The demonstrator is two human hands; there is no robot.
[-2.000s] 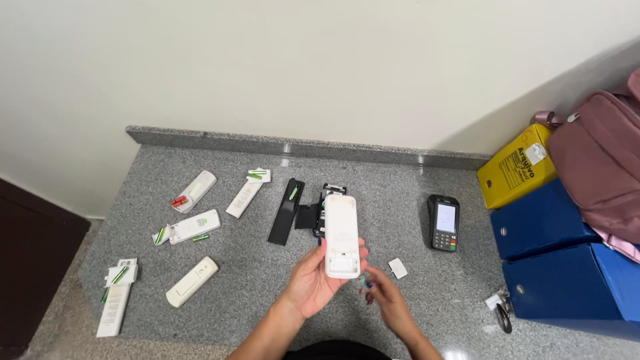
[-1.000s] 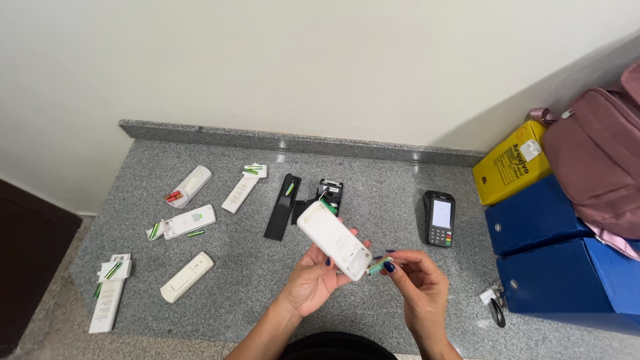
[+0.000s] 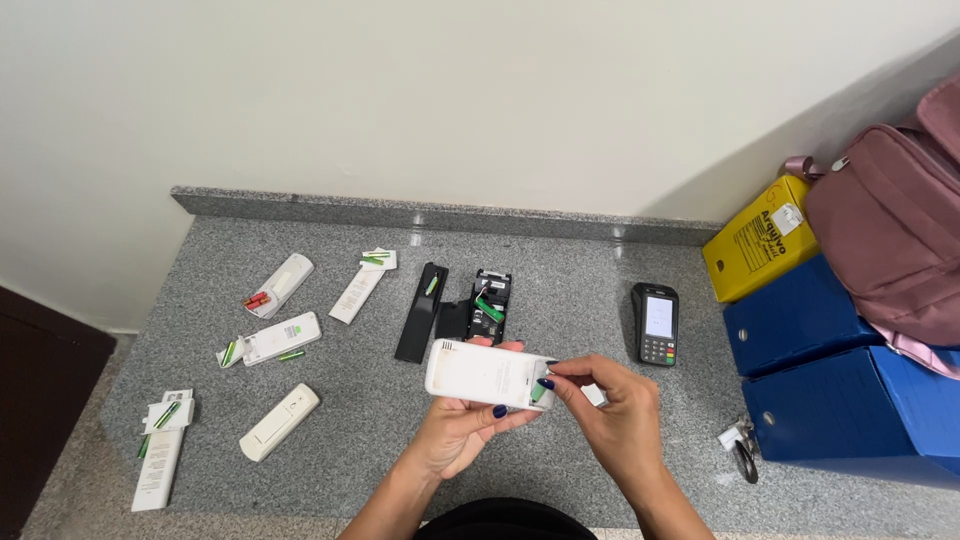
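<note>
My left hand [image 3: 465,431] holds a white remote control [image 3: 480,375] from below, its back facing up and lying nearly level. At its right end the battery compartment is uncovered, and a green battery [image 3: 538,391] lies there. The thumb and forefinger of my right hand [image 3: 615,397] pinch at that battery. Under my right fingers a small white battery cover [image 3: 594,394] rests on the granite, partly hidden. Just beyond the held remote lie a black remote control [image 3: 420,315] with a battery on it and an opened black device [image 3: 491,304] with a green battery pack.
Several white remotes [image 3: 281,337] with loose green or red batteries [image 3: 256,301] lie at the left of the granite counter [image 3: 360,450]. At the right are a card payment terminal [image 3: 656,324], keys [image 3: 742,442], blue file boxes [image 3: 832,405], a yellow file box [image 3: 761,240] and a mauve backpack [image 3: 885,225].
The held remote has turned from upright to nearly level. My right hand has moved up from near the counter to the remote's open compartment, where a green battery now shows.
</note>
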